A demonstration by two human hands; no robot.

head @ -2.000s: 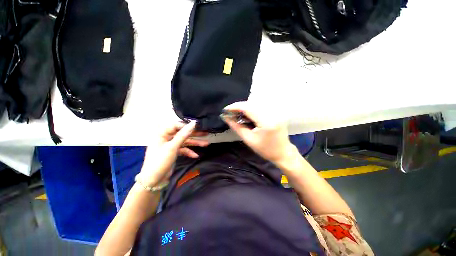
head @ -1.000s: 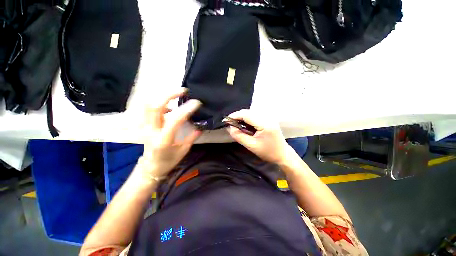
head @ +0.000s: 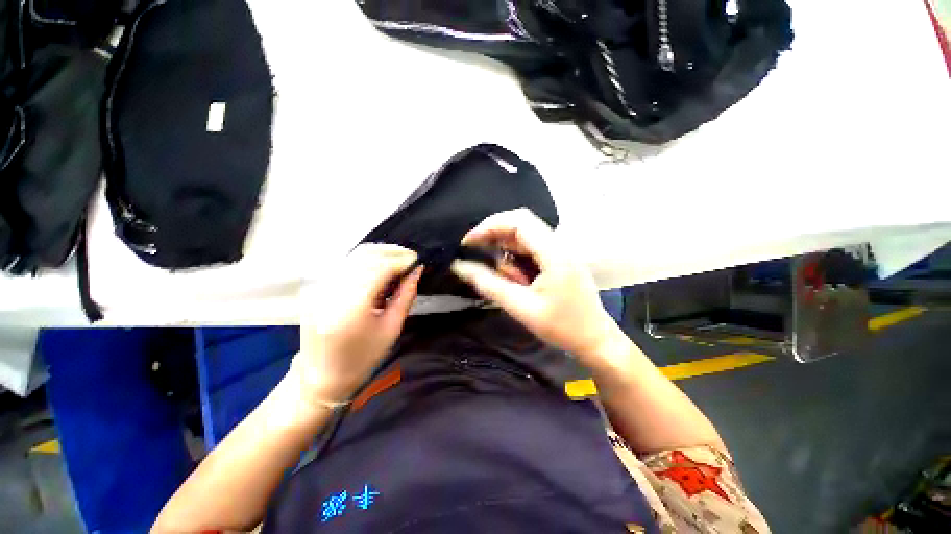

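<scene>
A black fabric bag piece (head: 469, 198) lies bunched and turned at the front edge of the white-covered table (head: 344, 125). A small pale label shows near its top. My left hand (head: 365, 313) pinches the near left edge of the piece between thumb and fingers. My right hand (head: 532, 276) is at its near right side, fingers curled. A small dark tool shows partly in the right palm; its tip is hidden. The fabric between the two hands is bunched, and its detail is too blurred to tell.
Another black piece with a white label (head: 193, 136) lies at the left, beside a black heap (head: 47, 156) with a hanging strap (head: 88, 276). A zippered black heap (head: 667, 63) lies at the upper right. Blue bins (head: 115, 417) and a metal frame (head: 824, 302) stand below the table.
The bag piece has been turned and drawn towards the table edge, its label now near the top. My left hand has closed on its edge. My right hand has stayed near the same place.
</scene>
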